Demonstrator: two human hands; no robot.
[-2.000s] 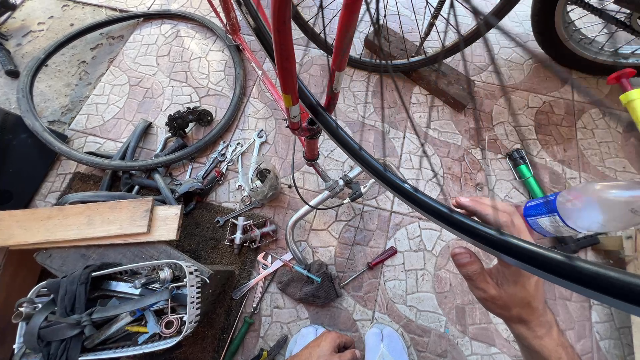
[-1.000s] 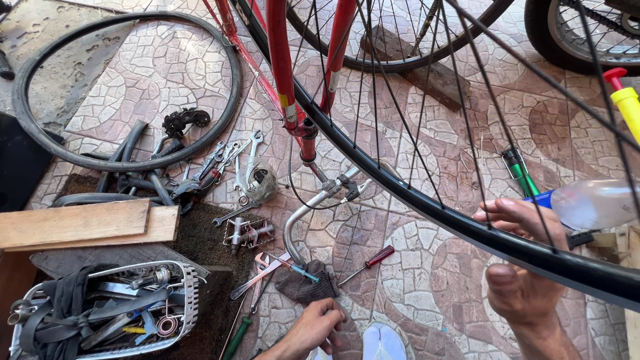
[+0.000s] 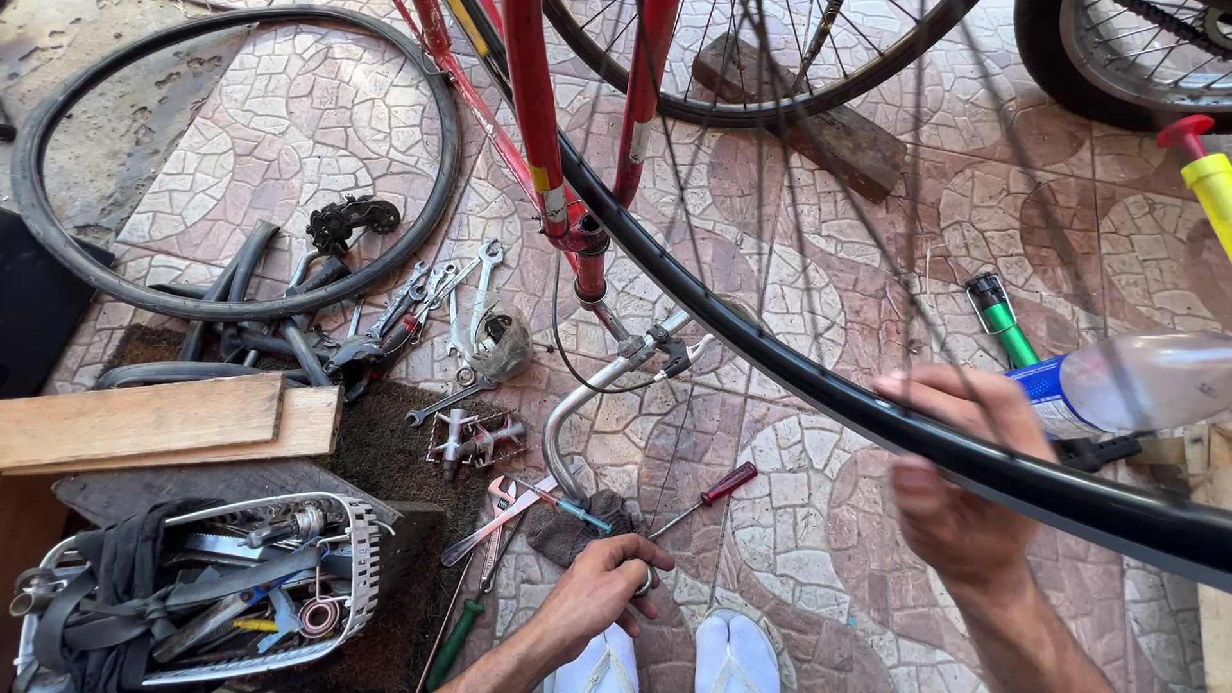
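A black bicycle wheel rim [image 3: 866, 409] with spokes blurred runs diagonally down to the right, beside the fork [image 3: 539, 106] of a red bicycle frame. Fingers and thumb of my right hand [image 3: 962, 462] lie on either side of the rim, at its lower right part. Low in the middle, my left hand [image 3: 611, 582] hangs with bent fingers and a ring on one of them; whether it holds anything is not clear. Just above it lie a dark rag [image 3: 568, 529] and a drop handlebar [image 3: 558, 433]. A red-handled screwdriver [image 3: 729, 483] lies right of the rag.
At left are a bicycle tyre [image 3: 443, 183], several wrenches [image 3: 484, 279], wooden boards [image 3: 144, 414] and a tool-filled basket [image 3: 364, 568]. Pedals [image 3: 476, 443] lie on the mat. On the right are a plastic bottle [image 3: 1145, 380], a green cylindrical tool [image 3: 1006, 322] and a yellow pump [image 3: 1213, 188].
My left hand has come up from the bottom edge and moved right, beside the rag. The right hand stays at the rim. The spokes appear in different positions.
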